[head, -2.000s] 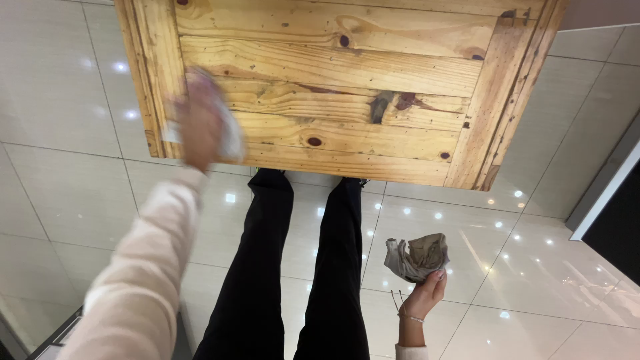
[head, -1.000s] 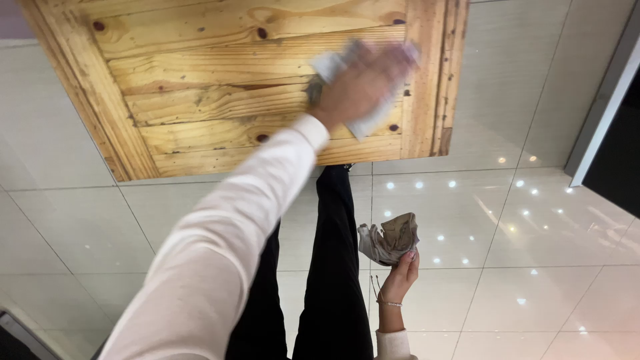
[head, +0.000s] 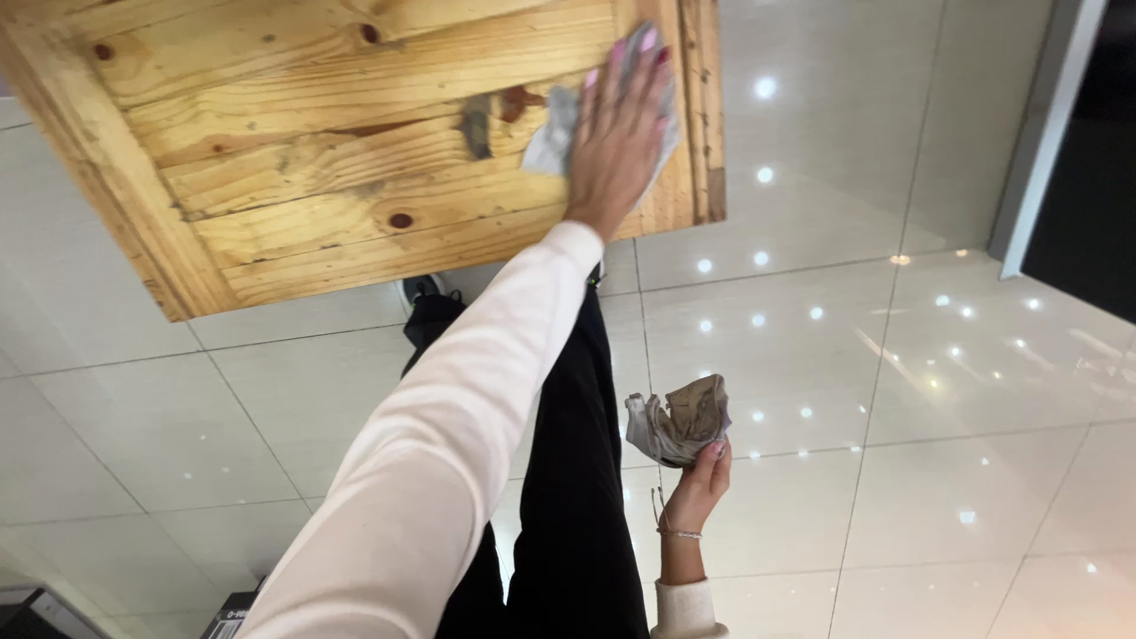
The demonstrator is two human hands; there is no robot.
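Note:
My left hand [head: 619,142] lies palm down, fingers stretched out, on a pale grey cloth [head: 552,133] against the right part of a knotty pine panel [head: 311,98]. The cloth shows on both sides of the hand. Dark knots and a dark patch mark the planks, and a raised frame runs along the panel's edges. Lower right of the panel, my right hand [head: 708,470] pinches a crumpled, brown-stained grey cloth [head: 682,422], held up clear of the panel. A thin bracelet circles the right wrist.
Glossy pale floor tiles [head: 781,524] reflect ceiling lights. My black-trousered legs [head: 572,497] stand below the panel. A dark surface with a grey metal edge [head: 1034,133] is at the upper right. Dark boxes [head: 232,617] sit at the lower left.
Across the panel, my left hand has travelled with its cloth from the left end to the right side. My right hand still holds the stained cloth. The view has shifted.

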